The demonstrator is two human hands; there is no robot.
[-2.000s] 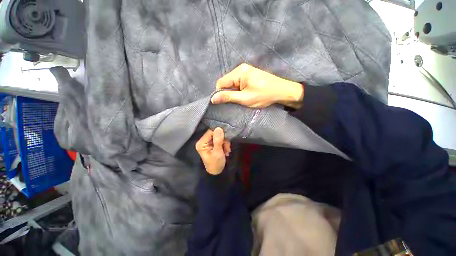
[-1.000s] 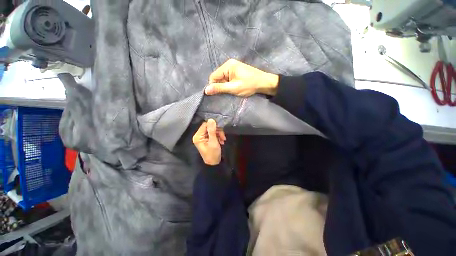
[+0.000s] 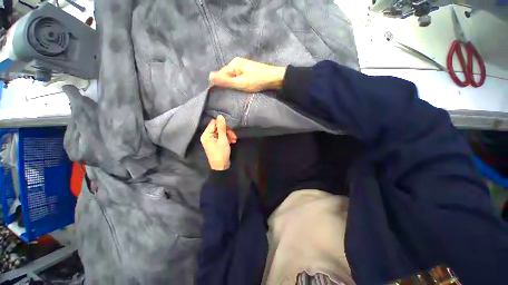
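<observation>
A mottled grey zip jacket (image 3: 172,61) lies over the table and hangs over its front edge. Its hem rib (image 3: 178,119) is turned up and shows its inside, with a short reddish-white stitched line (image 3: 249,108). My right hand (image 3: 248,75) pinches the upper fold of the hem rib near the lower end of the zipper (image 3: 213,33). My left hand (image 3: 218,142) is just below, thumb and fingers pinched on the hem's inside edge. Whether it holds a small tool cannot be told.
Red-handled scissors (image 3: 467,62) and a slim metal tool (image 3: 418,53) lie on the table at right, below a sewing machine (image 3: 415,8). A grey machine (image 3: 53,39) stands at left. A blue basket (image 3: 47,178) and a second grey garment (image 3: 133,222) are lower left.
The view has shifted, so the hands and jacket sit further left and higher, and the scissors show fully. Both hands keep the same pinch on the hem.
</observation>
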